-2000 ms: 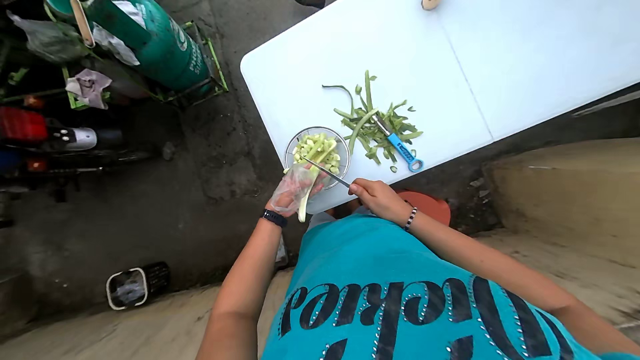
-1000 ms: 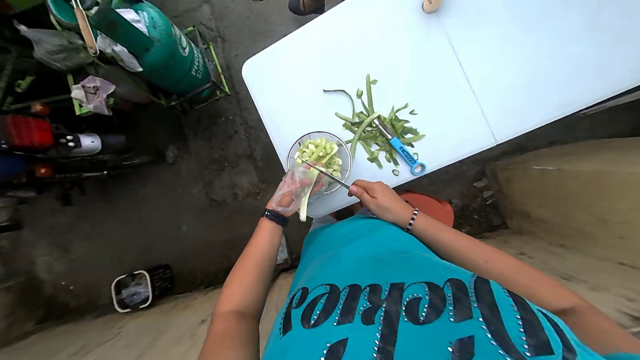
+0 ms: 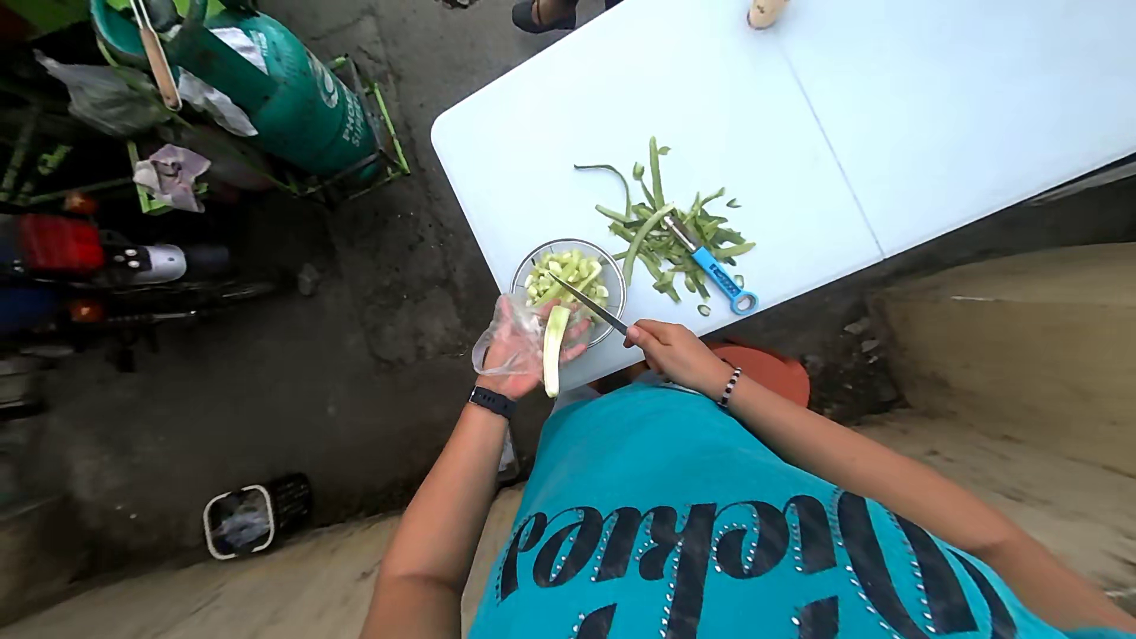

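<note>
My left hand [image 3: 519, 348], in a clear plastic glove, is palm up at the near edge of a wire-mesh strainer [image 3: 624, 288]. A peeled pale green vegetable piece [image 3: 555, 351] lies across its palm and fingers. My right hand [image 3: 674, 353] grips a knife [image 3: 590, 303], whose blade points over the strainer. Pale green chopped pieces [image 3: 568, 271] lie in the strainer. Right of it, green peelings [image 3: 652, 253] are heaped with a blue-handled peeler [image 3: 721, 277] on top.
The white table [image 3: 550, 133] bears all this. A red basin [image 3: 768, 373] is under its near edge. At the left stand a green gas cylinder [image 3: 311, 106], part of a motorcycle [image 3: 62, 244] and a black-and-white basket [image 3: 257, 517]. Another person's foot [image 3: 543, 13] shows beyond the table.
The fingers of my left hand have opened out from around the vegetable piece, which now lies on the palm. The right hand stays at nearly the same spot with the knife.
</note>
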